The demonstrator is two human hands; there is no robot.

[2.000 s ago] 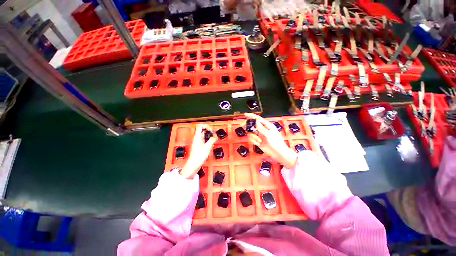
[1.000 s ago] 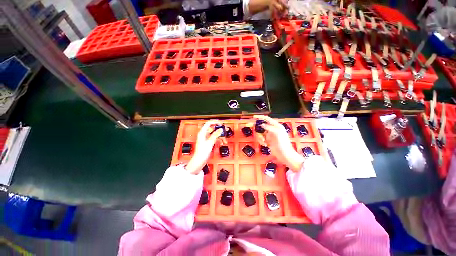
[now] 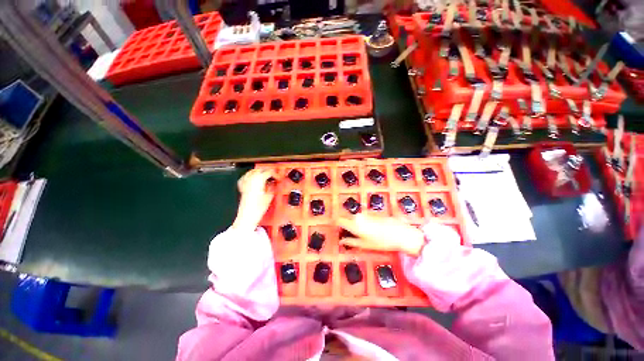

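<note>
An orange-red compartment tray [image 3: 339, 299] lies in front of me, with dark square watch heads in most pockets, such as one [image 3: 322, 273] in the front row. My left hand [image 3: 253, 199] is at the tray's far left corner, its fingertips on a small dark watch head [image 3: 270, 181] at the corner pocket. My right hand [image 3: 383, 234] lies low over the middle of the tray. Its fingertips are on a dark watch head [image 3: 346, 237] at a third-row pocket, mostly hidden by the fingers.
A second filled red tray [image 3: 282, 117] sits beyond on a green board [image 3: 261, 143] with two loose watch heads [image 3: 330, 139]. At right are a paper sheet [image 3: 507, 208], pen [image 3: 472, 213], red box [image 3: 540, 168] and stacked strapped watches [image 3: 487, 88]. A metal upright [image 3: 106, 106] slants at left.
My left hand has moved left to the corner pocket. My right hand has moved from the far row towards me, to the third row. Watch heads now show in far-row pockets the hands were over.
</note>
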